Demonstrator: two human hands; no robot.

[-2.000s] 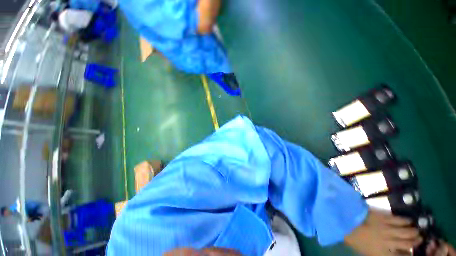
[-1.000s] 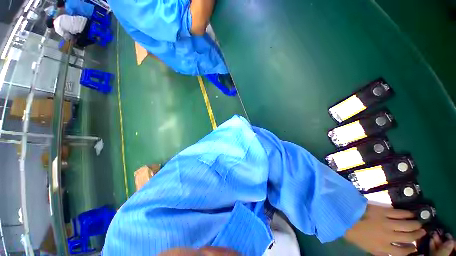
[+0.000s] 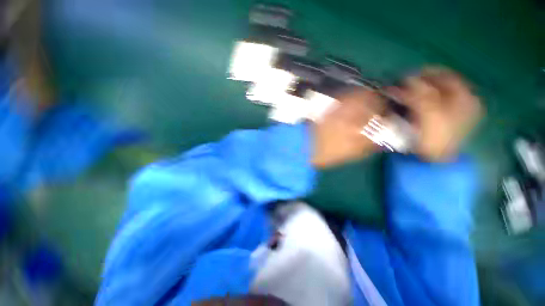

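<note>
The whole view is blurred. Several black units with bright white rectangles [image 3: 254,61] lie in a row on the green bench surface, left of my hands. Another black unit [image 3: 388,132], with a white striped end, lies between my two hands. My left hand [image 3: 349,128] reaches in from the left, its fingertips at this unit's left side. My right hand [image 3: 443,113] is curled at the unit's right side and hides part of it. Blur hides whether either hand grips the unit and whether a tool is held.
More black and white units [image 3: 519,206] lie at the right edge. A neighbour's blue sleeve [image 3: 66,146] and bare forearm show at the left edge. A pale grey-white shape [image 3: 305,257] lies between my sleeves at the bottom.
The view has swung right and down, so the row of units now shows at upper centre. Both my hands and my right sleeve are in view; before, my right hand was only partly visible at the corner.
</note>
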